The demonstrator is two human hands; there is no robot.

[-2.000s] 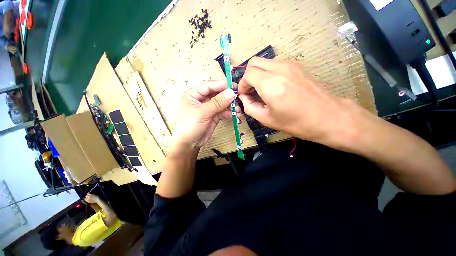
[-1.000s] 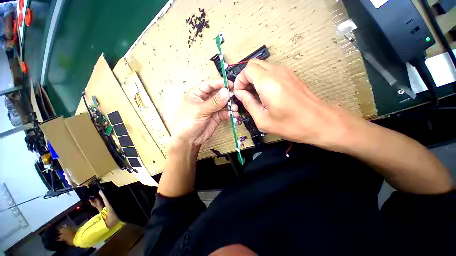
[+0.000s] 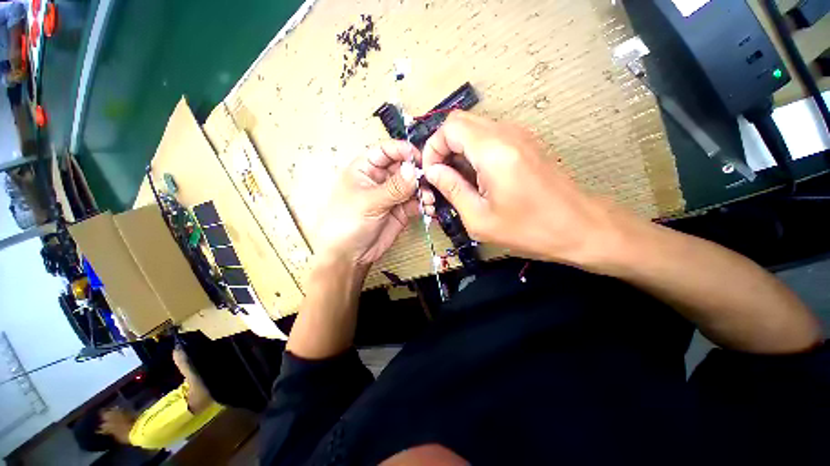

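The long thin circuit board [image 3: 430, 235] is seen nearly edge-on, running up and down between my hands. My left hand [image 3: 369, 202] grips it near its middle between thumb and fingers. My right hand [image 3: 491, 177] is at the same spot from the right, thumb and fingertips pinched together at the board's edge. What the fingertips pinch is too small to tell. The black comb-shaped housing [image 3: 446, 111] lies on the cardboard below and behind the hands, partly hidden by them. A thin red lead wire [image 3: 430, 116] runs along one of its arms.
A screw pile [image 3: 359, 45] lies on the cardboard sheet [image 3: 564, 82]. Black rectangular pads [image 3: 223, 248], other boards [image 3: 189, 224] and an open cardboard box [image 3: 136, 264] are at left. A black power supply [image 3: 733, 55] is at upper right. A person in yellow [image 3: 173, 419] is at lower left.
The circuit board has turned from showing its green face to nearly edge-on. Both hands stay together at its middle and have barely moved. The housing has shifted slightly left.
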